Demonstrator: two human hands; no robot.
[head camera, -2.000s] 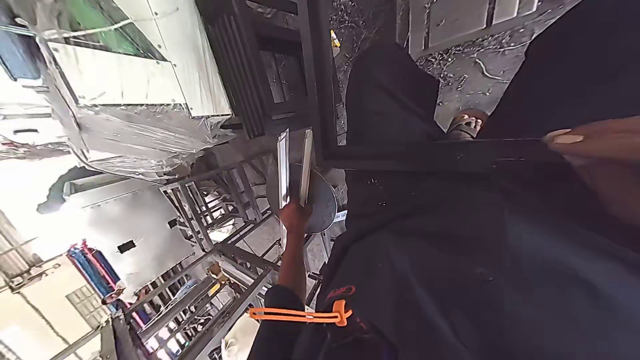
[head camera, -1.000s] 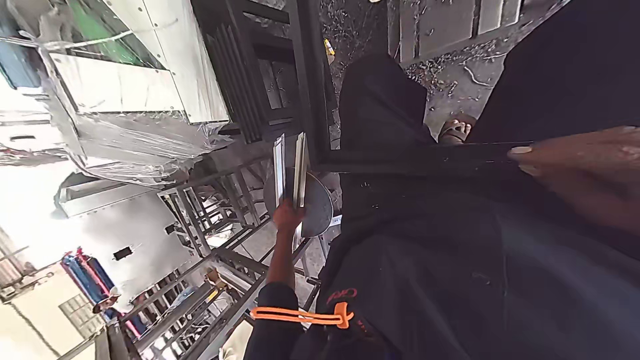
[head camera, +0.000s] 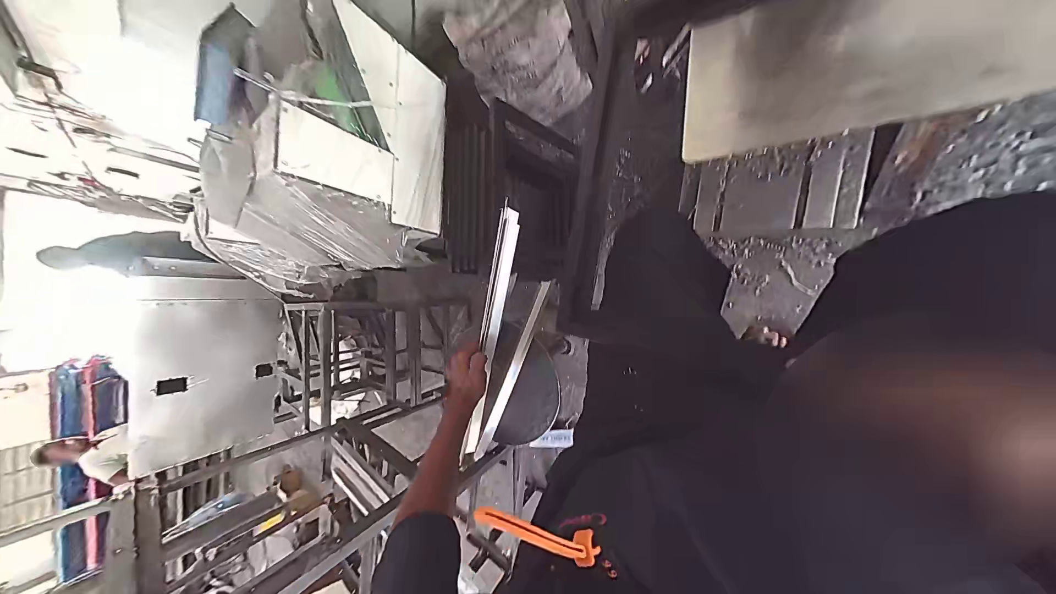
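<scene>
My left hand (head camera: 467, 373) is closed around a long, light metal channel strip (head camera: 499, 285), left of centre. A second metal strip (head camera: 521, 356) lies at a slant beside it, with the lower ends close together; whether my fingers also touch it cannot be told. Behind both is a round dark disc like a stool seat (head camera: 528, 396). A blurred brown shape at the right edge, very near the camera, appears to be my right hand (head camera: 1011, 466); its fingers and anything in it cannot be made out. An orange strap (head camera: 532, 534) lies across my dark clothing.
The view is turned sideways. Dark metal frames (head camera: 594, 190) stand above the strips, and welded steel frames (head camera: 355, 363) to the left. Plastic-wrapped panels (head camera: 330, 219) and a large pale sheet-metal box (head camera: 206, 363) are further off. A pale panel (head camera: 825, 74) is at top right. A person (head camera: 91, 458) is at far left.
The strips tilt more, and one now stands out farther beyond the other. The brown hand at the right has moved closer to the camera and blurred. The view has shifted, showing a pale panel.
</scene>
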